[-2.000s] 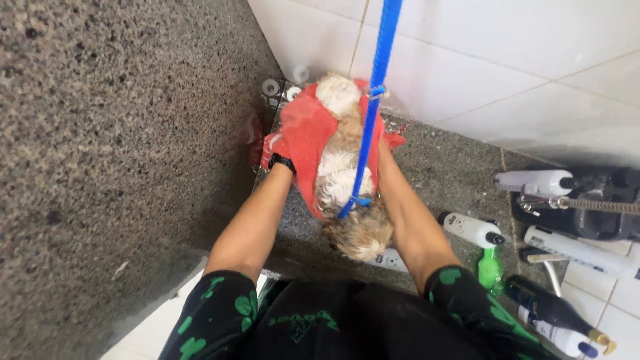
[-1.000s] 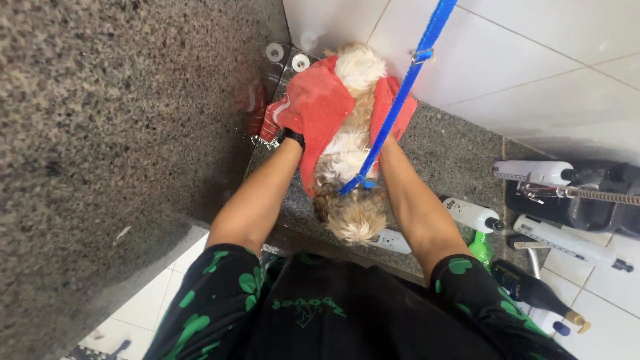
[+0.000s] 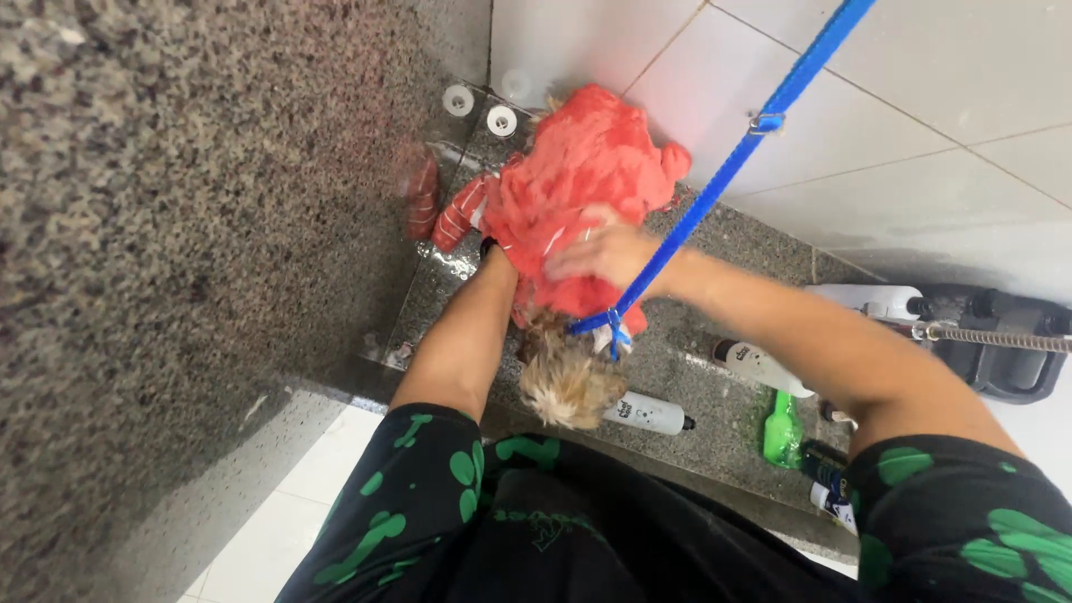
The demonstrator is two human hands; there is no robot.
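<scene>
A wet small dog (image 3: pixel 569 381) with tan and white fur stands on the granite ledge, its head toward me. A red towel (image 3: pixel 586 167) covers its back and sides. A blue strap leash (image 3: pixel 720 184) runs from its neck up to the top right. My right hand (image 3: pixel 607 255), blurred, lies on the towel over the dog's back with its fingers apart. My left hand (image 3: pixel 502 239) is hidden under the towel at the dog's side; only the wrist with a black band shows.
Bottles stand or lie at the right: a white one (image 3: pixel 762 366), a green one (image 3: pixel 783 431) and a grey one (image 3: pixel 649 414) near the dog's head. A black holder (image 3: pixel 997 343) and a metal hose (image 3: pixel 997 337) are at the tiled wall (image 3: pixel 837 126). A granite wall (image 3: pixel 209 209) rises at the left.
The towel, earlier along the dog's two sides with the back bare between, now covers the back. My right hand has moved from the dog's right side onto the top of the towel.
</scene>
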